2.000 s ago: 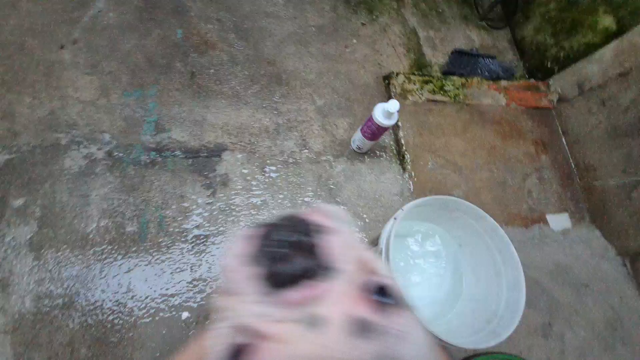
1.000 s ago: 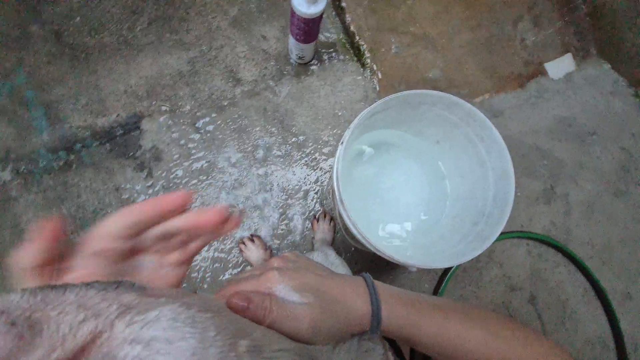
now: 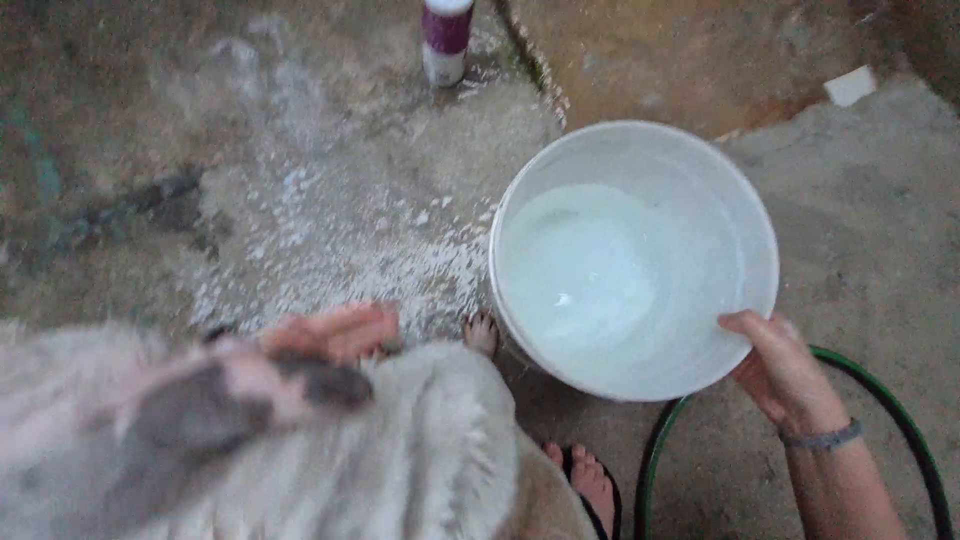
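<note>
A wet, light-coated dog (image 3: 420, 442) with dark patches fills the lower left, its head blurred. Beyond the head my left hand (image 3: 334, 332) shows in part, fingers extended, partly hidden by the dog; whether it touches the coat I cannot tell. At the right, my right hand (image 3: 780, 367) grips the near right rim of a white plastic bucket (image 3: 761, 232), thumb inside and fingers outside. Water stands in the bucket, which looks tilted. A dark band circles the right wrist. One dog's paw (image 3: 481, 334) is on the floor just left of the bucket.
A white and purple bottle (image 3: 448, 41) stands on the wet concrete floor (image 3: 360, 187) at the top. A green hose (image 3: 885, 397) curves at lower right. A foot in a black flip-flop (image 3: 596, 480) is below the bucket. A small white piece (image 3: 850, 86) lies at upper right.
My right hand has moved from the dog to the bucket and taken hold of its rim. The dog's head has come into view at the left, in front of my left hand.
</note>
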